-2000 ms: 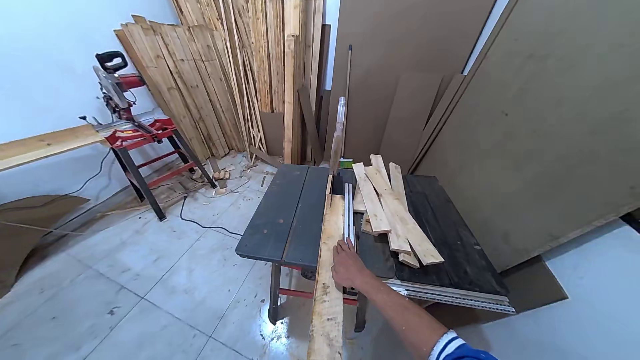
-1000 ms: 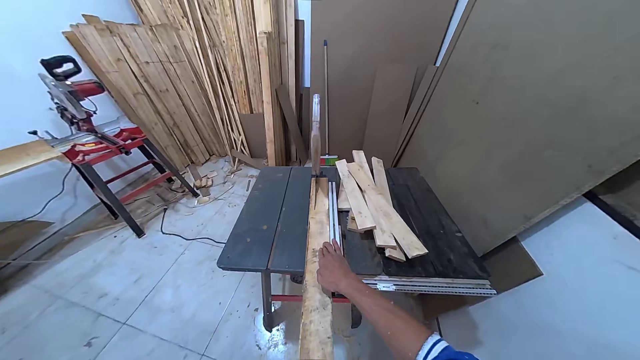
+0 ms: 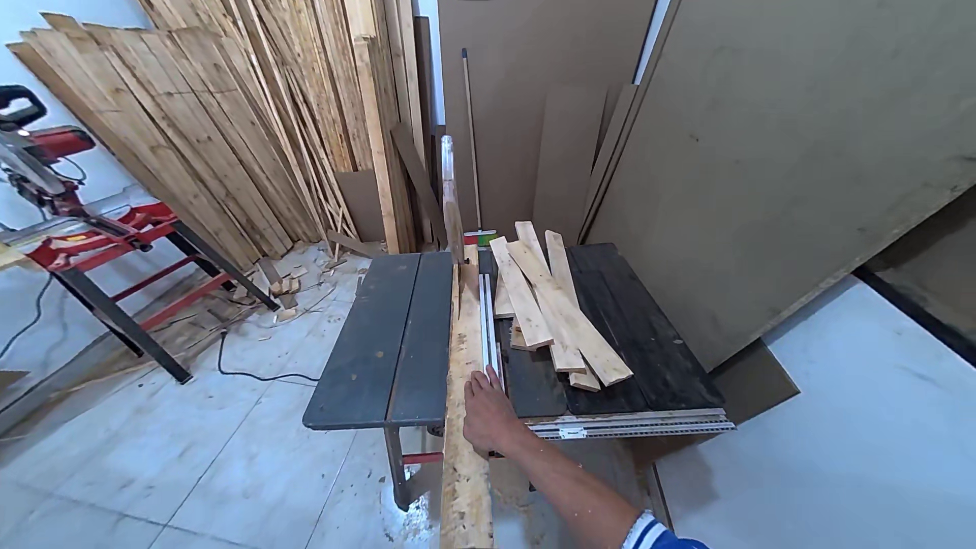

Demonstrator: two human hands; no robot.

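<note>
A long rough wooden board [image 3: 467,480] lies lengthwise over the table saw [image 3: 366,343], its near end reaching past the front edge. My right hand [image 3: 488,415] rests on the board's right edge, fingers forward at the metal rip fence [image 3: 489,320]. Whether the fingers grip the board or only press it, I cannot tell. The board's far part passes beside the upright blade guard [image 3: 452,206]; a slit shows in the wood just before it. Several short cut boards [image 3: 560,320] lie in a loose pile right of the fence. My left hand is out of view.
A miter saw [image 3: 46,168] stands on a red and black stand [image 3: 145,305] at left, with wood offcuts [image 3: 286,293] and a black cord [image 3: 267,376] on the floor. Planks [image 3: 175,137] lean on the back wall, a broom [image 3: 470,137] near them. A large panel [image 3: 785,152] leans at right.
The board has moved forward along the fence, its far end now beyond the guard. My right hand has stayed on it. The view has shifted.
</note>
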